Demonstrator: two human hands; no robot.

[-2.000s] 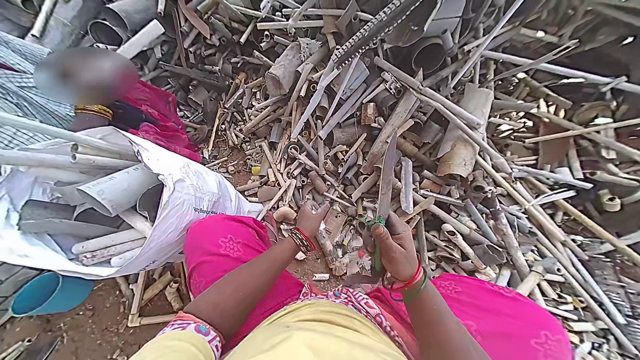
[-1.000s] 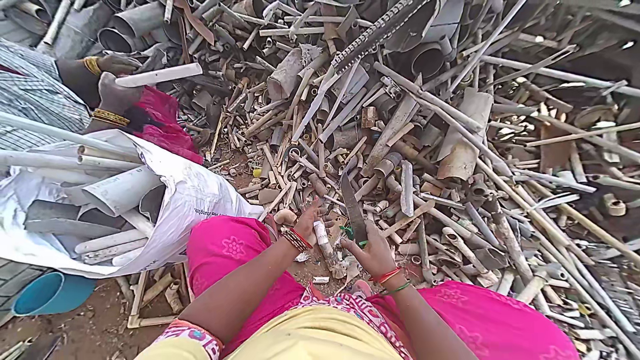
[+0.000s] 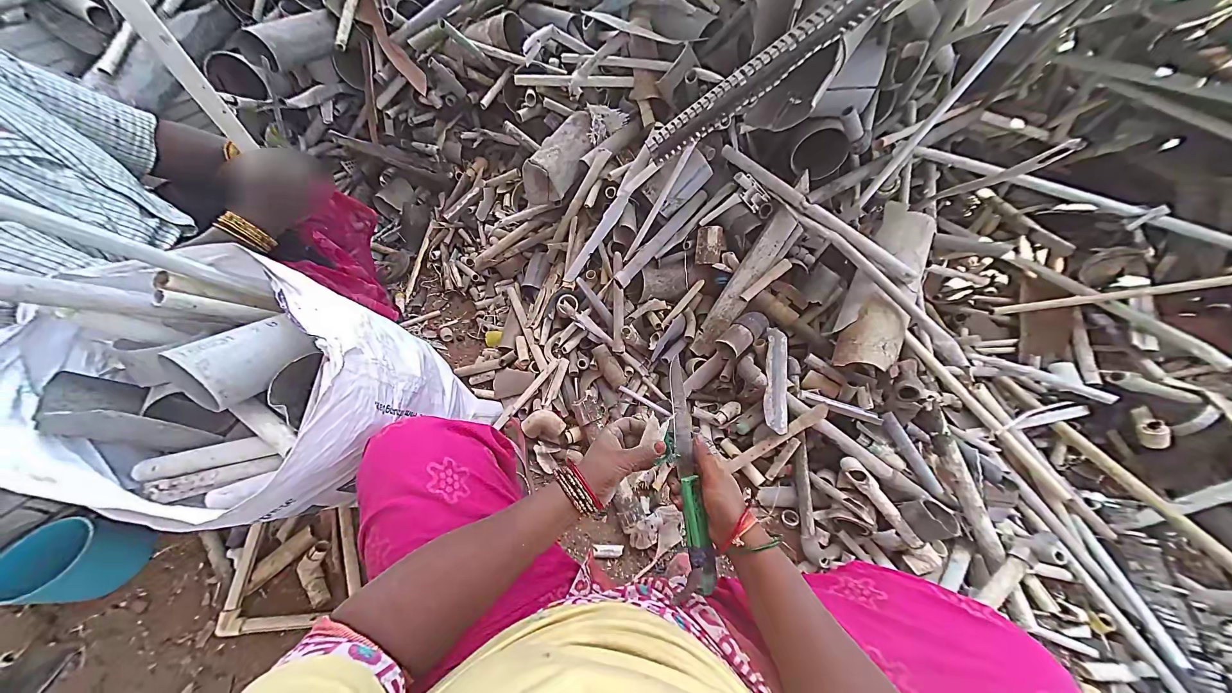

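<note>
My right hand (image 3: 720, 493) is closed around the green handle of a knife (image 3: 684, 452), whose long, dull blade points away from me over the pile. My left hand (image 3: 621, 460) is close beside the blade, its thumb and fingers near a small green piece at the base of the blade; whether it grips anything cannot be told. Beneath both hands lie pale plastic scraps (image 3: 650, 525). Scrap pipe pieces (image 3: 741, 337), mostly grey and dull white, surround the hands.
At the left, a white woven sack (image 3: 385, 385) holds cut pipes, with a blue tub (image 3: 77, 558) below it. Another person's arms (image 3: 207, 183) reach in behind the sack. A pale pipe frame (image 3: 289, 621) lies on the dirt. Long pipes (image 3: 1049, 462) cross the heap at right.
The white pipe piece near my left hand one second ago no longer shows there. My hands have come closer together at the knife. The other person's pale pipe has left its earlier place.
</note>
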